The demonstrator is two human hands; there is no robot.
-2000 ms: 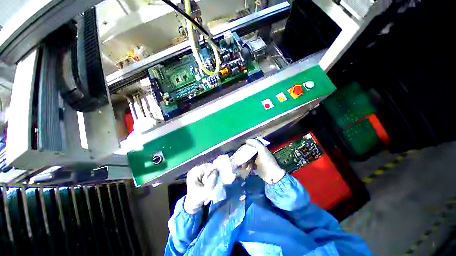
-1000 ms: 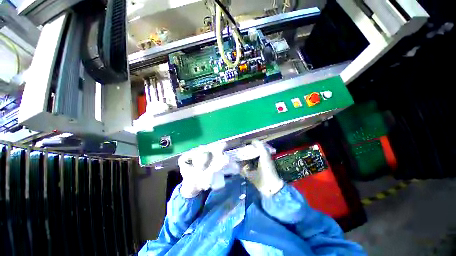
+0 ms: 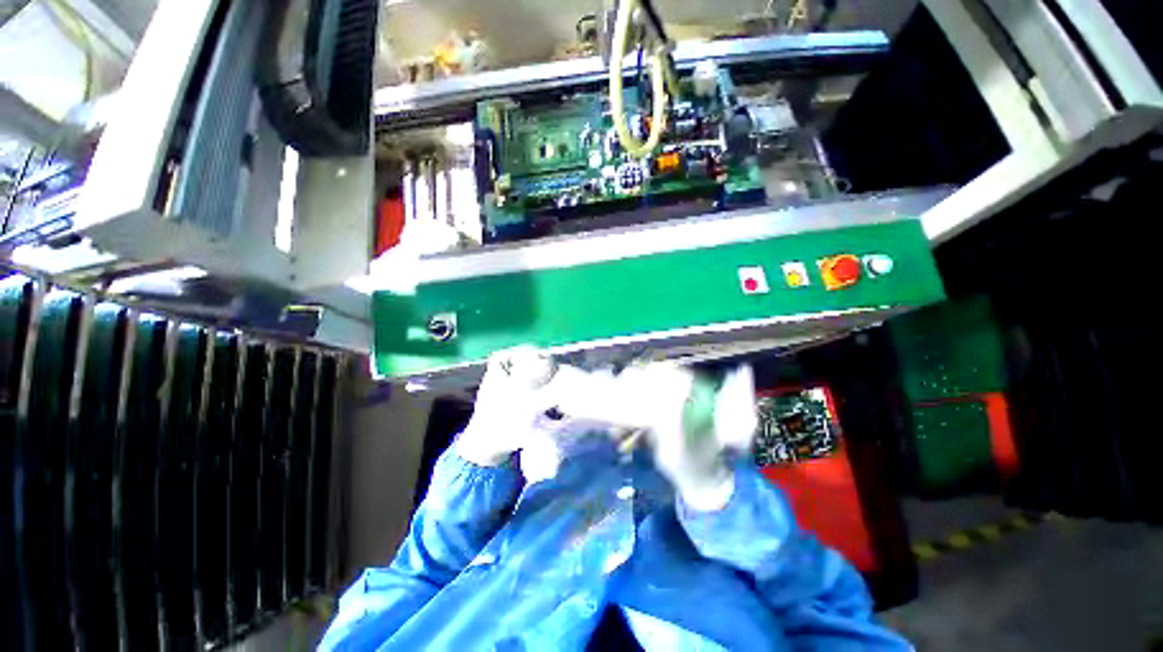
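My gloved left hand (image 3: pixel 501 410) is closed at the left end of a long white tube-like thing (image 3: pixel 599 395), held level in front of my chest. A pale crumpled patch, perhaps a wipe (image 3: pixel 542 453), hangs just below that hand. My gloved right hand (image 3: pixel 695 446) is at the tube's right end and is motion-blurred. A blurred white and greenish shape shows at its fingers; I cannot tell what it is or how the fingers lie.
The green control panel (image 3: pixel 612 301) lies just beyond my hands. A populated board (image 3: pixel 599 150) sits between the rails behind it. A red tray (image 3: pixel 823 499) with a small board (image 3: pixel 797 424) is at right. A dark slotted rack (image 3: pixel 153 446) stands at left.
The machine has shifted up and right in view. The white tube now reaches across to my left hand. My right hand has moved slightly right and blurred; the crumpled wipe shows less.
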